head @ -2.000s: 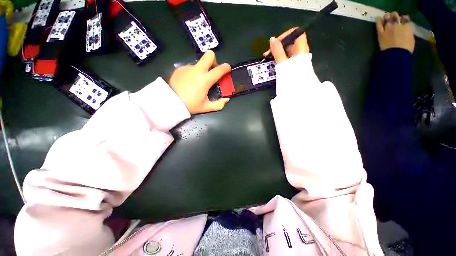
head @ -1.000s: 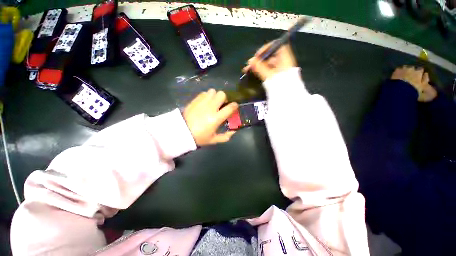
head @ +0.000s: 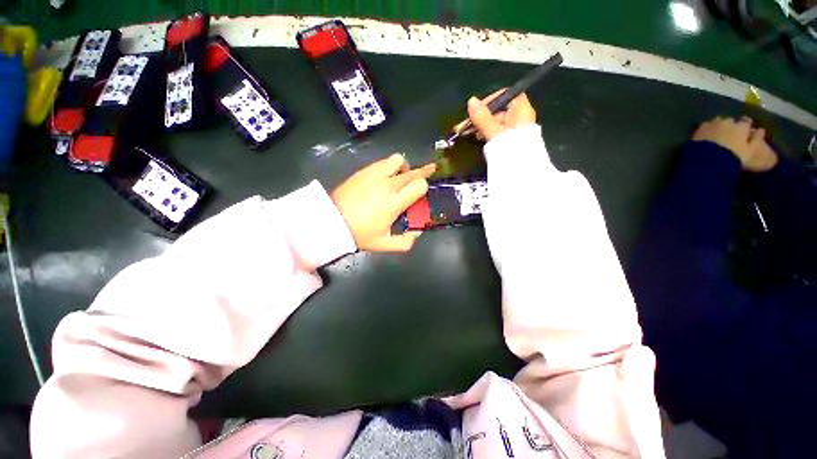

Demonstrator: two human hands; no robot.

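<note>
A phone unit point(head: 445, 205) lies on the dark green mat in front of me, red at its left end and with a white dotted panel at its right. My left hand point(head: 381, 206) holds its red end between thumb and fingers. My right hand point(head: 502, 116) holds a slim black tool point(head: 528, 81) like a pen, above and beyond the unit. A small whitish bit point(head: 443, 143) shows at the tool's tip; I cannot tell whether it is gripped. My right sleeve hides the unit's right end.
Several similar units lie at upper left, some overlapping; one point(head: 344, 76) lies apart beyond my left hand. A yellowish patch point(head: 459, 161) is on the mat beyond the unit. A yellow and blue object point(head: 36, 85) is at the left edge. Another person's hands point(head: 737, 142) rest at right.
Since two seconds ago, my right hand and tool have lifted off the white panel to the mat beyond the unit. The unit and my left hand sit lower in view.
</note>
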